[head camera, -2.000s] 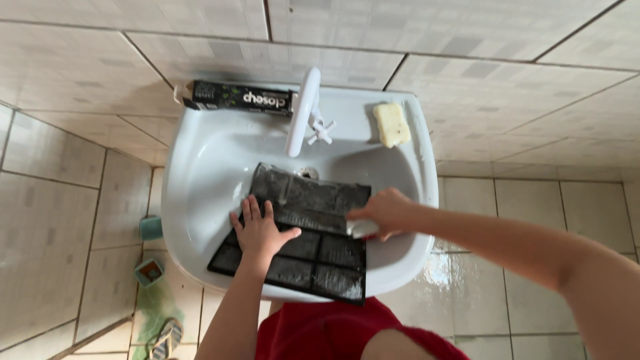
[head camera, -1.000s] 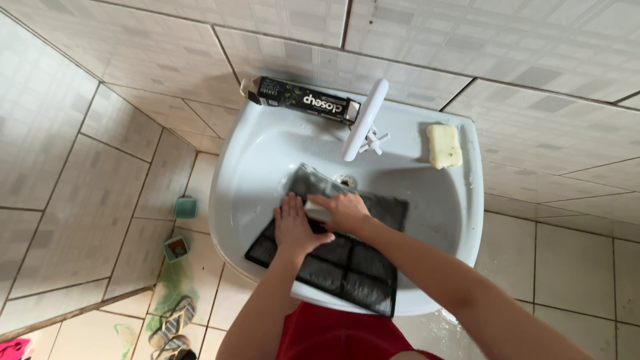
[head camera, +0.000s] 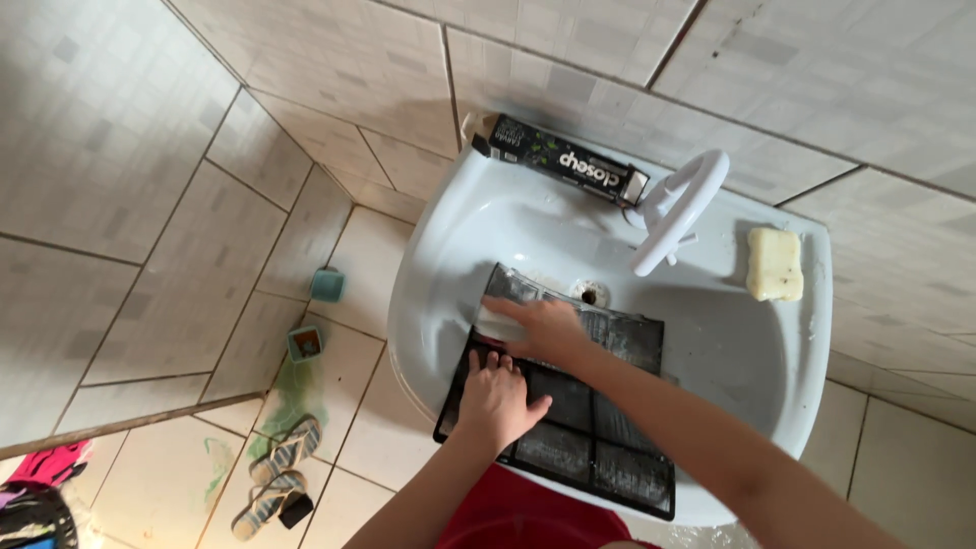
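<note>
A black-framed mesh filter (head camera: 553, 448) lies tilted in the white washbasin (head camera: 797, 366), its near edge over the front rim. My left hand (head camera: 496, 400) rests on the filter's left part, fingers spread and thumb out. Just beyond it, my right hand (head camera: 545, 329) holds a whitish brush-like tool (head camera: 499, 324) against the mesh near the upper left edge; its underside is hidden. Past the filter's far edge shows the drain (head camera: 589, 293). The white plastic faucet (head camera: 679, 213) arches over the basin.
A black toothpaste box (head camera: 564, 158) lies on the basin's back ledge, left of the faucet. A yellowish soap bar (head camera: 775, 264) sits at the right. Two small teal containers (head camera: 328, 285) and a pair of sandals (head camera: 286, 450) are on the tiled floor at left. Tiled walls stand close behind.
My right hand, with its tool, has moved from the filter's right side two seconds ago to its upper left. My left hand stays on the filter. The view has shifted.
</note>
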